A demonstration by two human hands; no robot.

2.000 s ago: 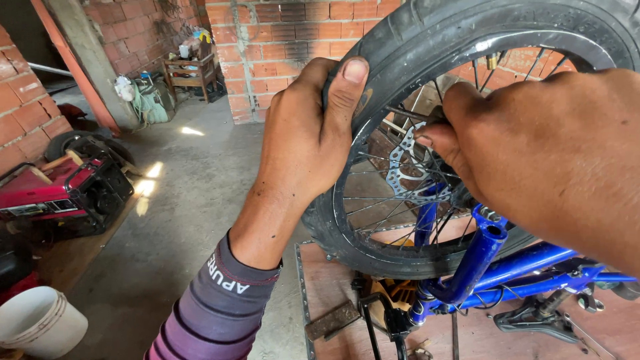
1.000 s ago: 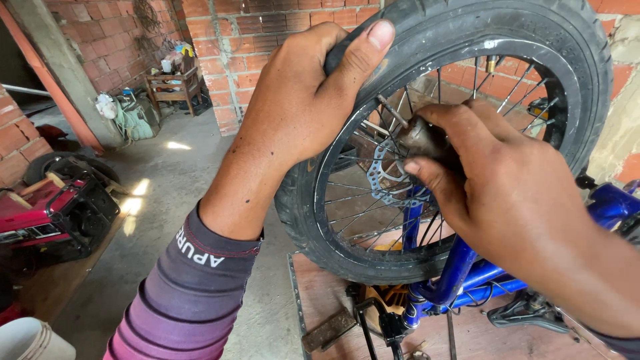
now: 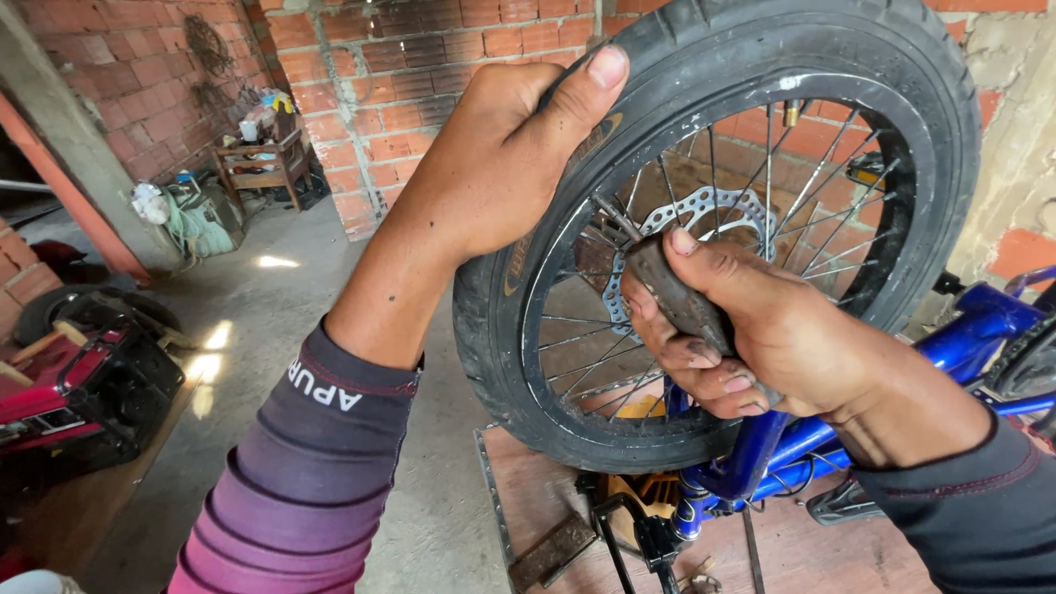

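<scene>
My left hand (image 3: 520, 157) grips the bicycle tire (image 3: 483, 346) at its upper left, thumb over the tread. In my right hand (image 3: 742, 322) is a tool with a thick dark handle (image 3: 681, 293); its thin metal shaft (image 3: 617, 217) points up and left, near the rim and spokes. Behind the tool shows the perforated disc brake rotor (image 3: 714, 202) at the wheel's hub. A brass-coloured valve (image 3: 791, 114) stands at the inner side of the black rim (image 3: 833, 87). The blue bicycle frame (image 3: 990, 318) lies below and right of the wheel.
Beneath the frame is a wooden board (image 3: 528, 462) with a metal block (image 3: 553, 549) on it. A red and black generator (image 3: 82, 404) stands at left on the concrete floor (image 3: 280, 346). A wooden chair (image 3: 264, 169) holding items is farther back, near brick walls (image 3: 421, 74).
My right hand has turned and moved lower over the wheel, now showing the handled tool in its fingers. My left hand still grips the tire.
</scene>
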